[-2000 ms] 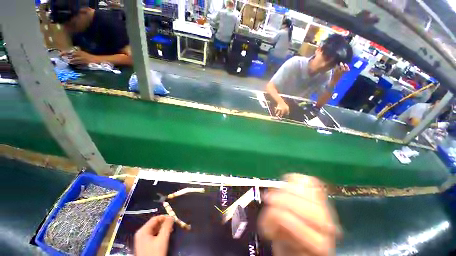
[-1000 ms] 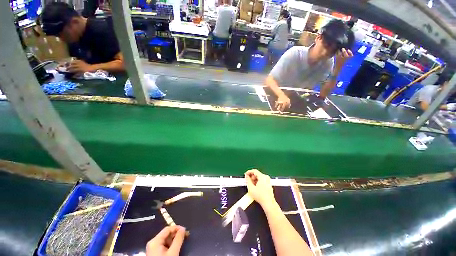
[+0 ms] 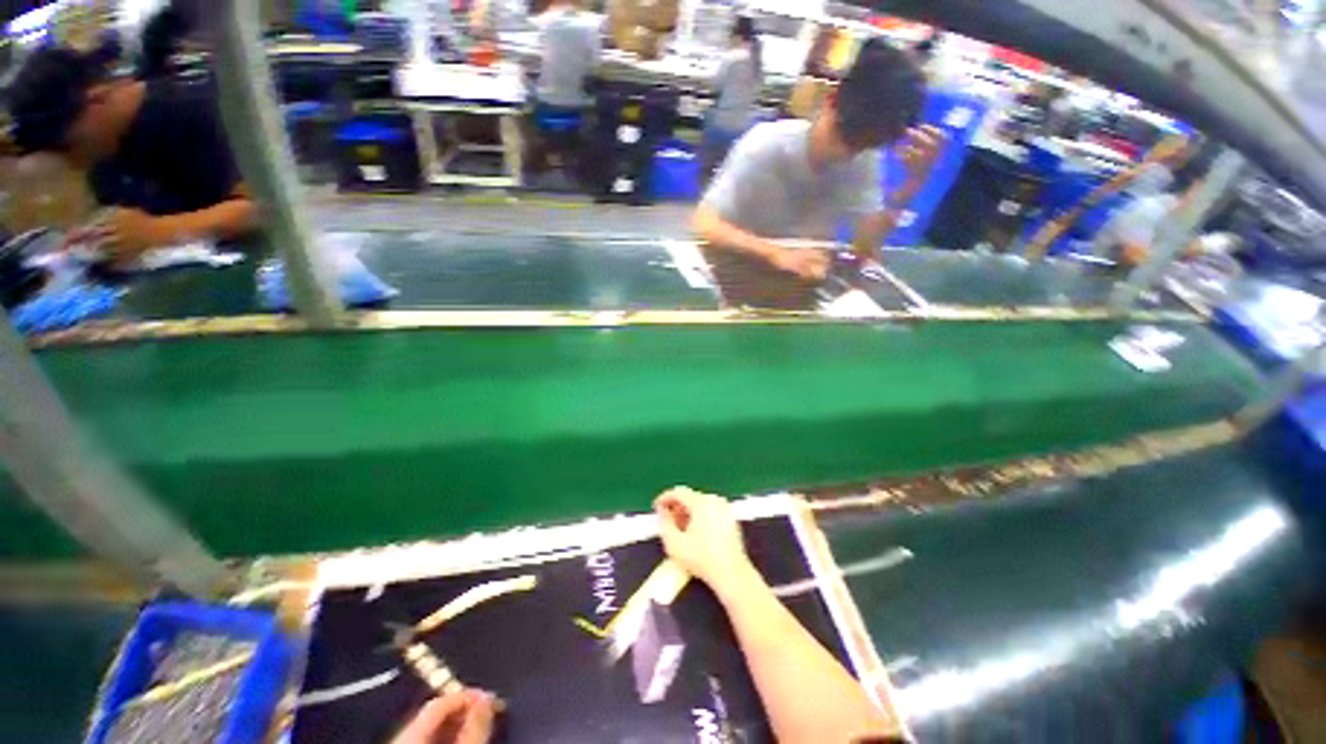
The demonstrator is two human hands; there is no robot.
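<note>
The cutters (image 3: 413, 635) lie spread on the black printed mat (image 3: 553, 654), with dark jaws and cream-yellow handles. My left hand (image 3: 454, 718) is at the bottom edge, partly cut off, with its fingertips at the lower handle; whether it grips the handle is unclear. My right hand (image 3: 698, 532) rests at the mat's far edge with curled fingers; I cannot see anything in it. My right forearm crosses the mat's right part. The image is slightly blurred.
A blue bin (image 3: 271, 672) with silvery thin metal pieces and a pale strip stands left of the mat. The green conveyor belt (image 3: 582, 422) runs beyond, with metal posts. A person in grey sits opposite, another in black at the far left. White tape strips lie on the bench.
My right hand has moved from a blurred raised position on the right to the mat's far edge. My left hand has shifted lower along the handle. The view has turned right.
</note>
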